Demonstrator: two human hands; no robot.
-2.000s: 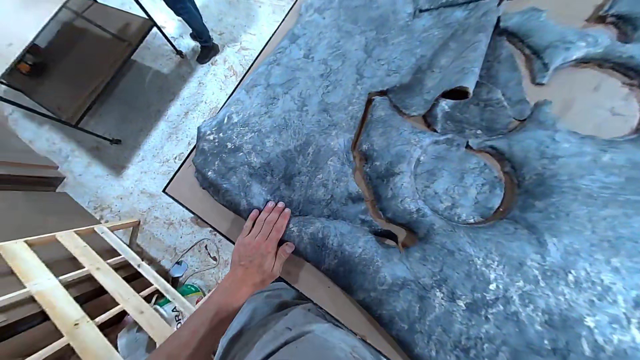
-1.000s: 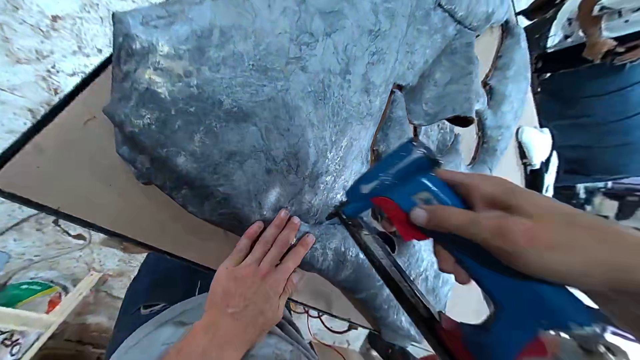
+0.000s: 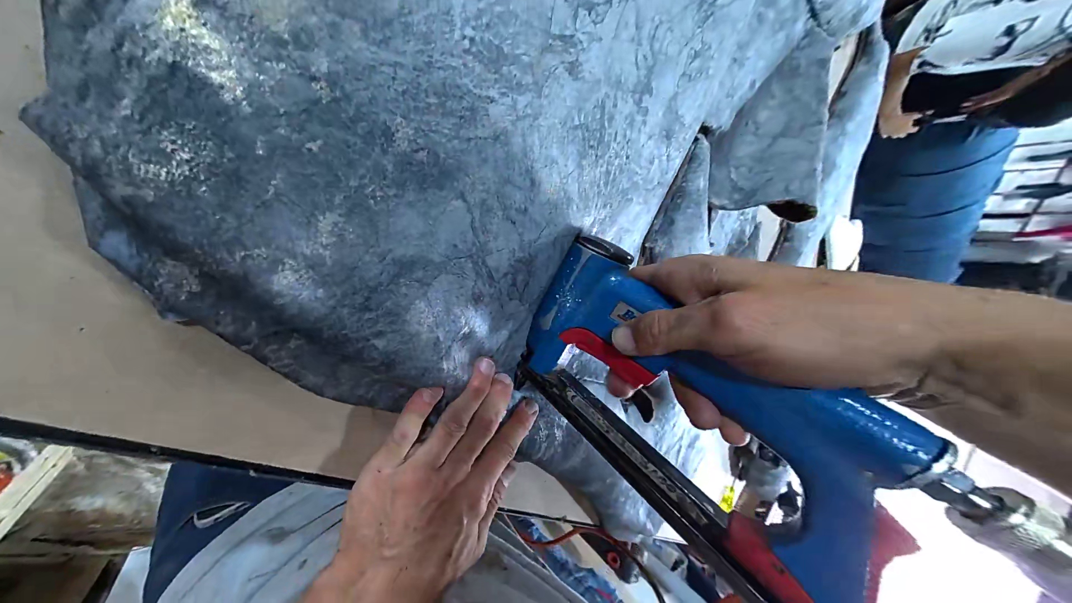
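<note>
A large grey-blue mottled hide [image 3: 352, 193], perhaps leather, lies over a pale board [image 3: 226, 394]. My left hand [image 3: 444, 469] rests flat on the hide's near edge, fingers a little spread, holding nothing. In my right hand [image 3: 737, 327] is a blue pneumatic stapler [image 3: 586, 310] with a red trigger and a long black magazine. Its nose meets the hide just right of my left fingertips. An air fitting [image 3: 971, 494] sits at the stapler's rear end. Cut flaps of the hide [image 3: 766, 142] curl up beyond the tool.
A person in a patterned shirt and blue jeans [image 3: 904, 201] stands at the far right. The board's dark edge [image 3: 167, 452] runs close to my body. Light wooden slats [image 3: 33, 486] are low at the left, and an orange cord [image 3: 553, 536] hangs below the board.
The stapler in my right hand, out of view two seconds ago, has come in from the right and now touches the hide by my left hand. The view has shifted and closed in.
</note>
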